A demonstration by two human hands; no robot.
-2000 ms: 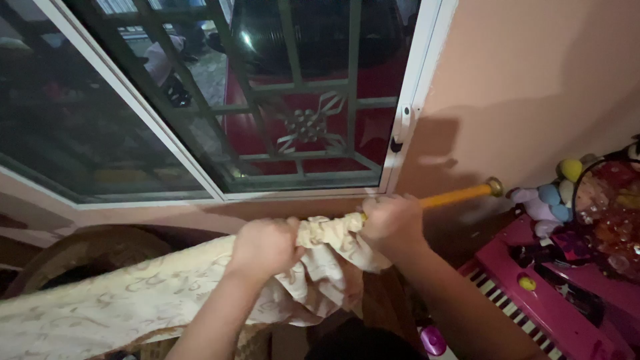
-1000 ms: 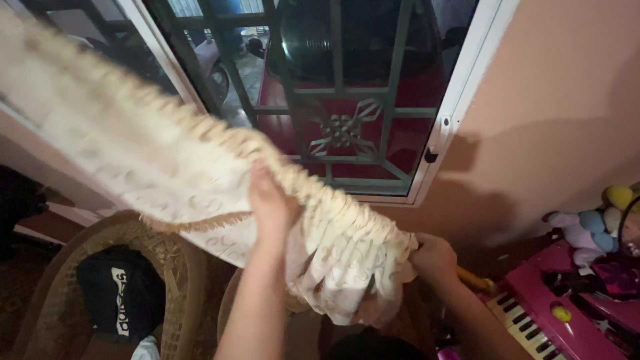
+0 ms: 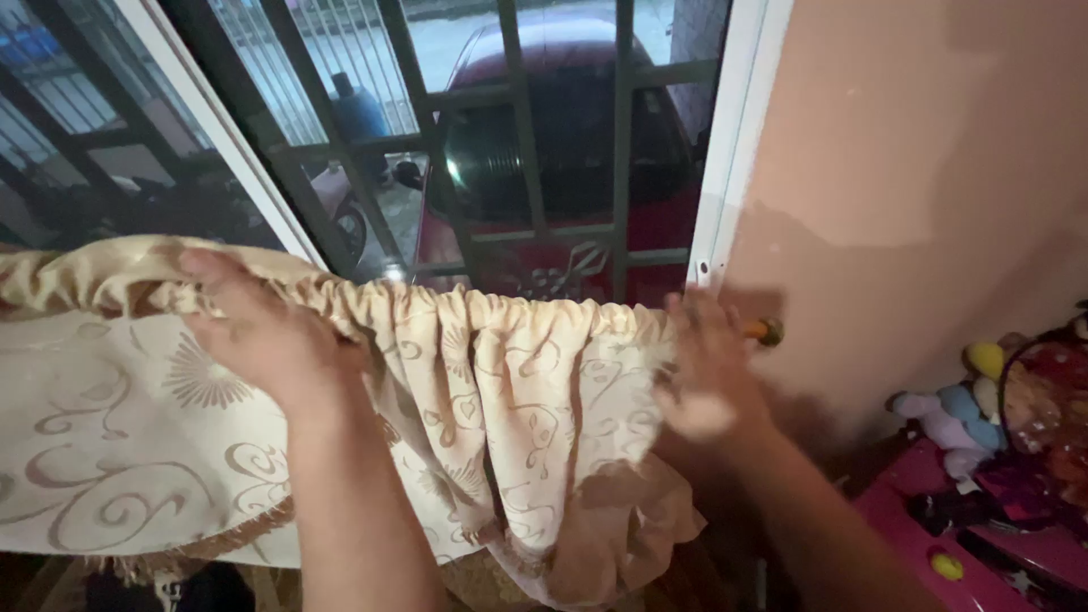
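A cream curtain [image 3: 527,408] with brown scroll patterns and a fringed lower edge hangs gathered along its top on a rod that is mostly covered. Only the yellow-orange end of the rod [image 3: 759,331], with a round finial, sticks out at the right. My left hand [image 3: 263,331] lies on the gathered top with its fingers extended; whether it grips the cloth cannot be told. At the curtain's right edge, beside the rod end, my right hand [image 3: 701,365] is blurred, its fingers apart.
Behind the curtain stands a white-framed window [image 3: 735,144] with metal bars [image 3: 623,127]; a red car shows outside. To the right are a peach wall [image 3: 884,170], a pink toy keyboard [image 3: 901,501] and stuffed toys [image 3: 952,421]. A black bag [image 3: 212,586] is at the lower left.
The curtain, slanted up to the left a second ago, now lies nearly level across the window. My right hand has loosened from the cloth's end, and the rod's finial shows beyond it.
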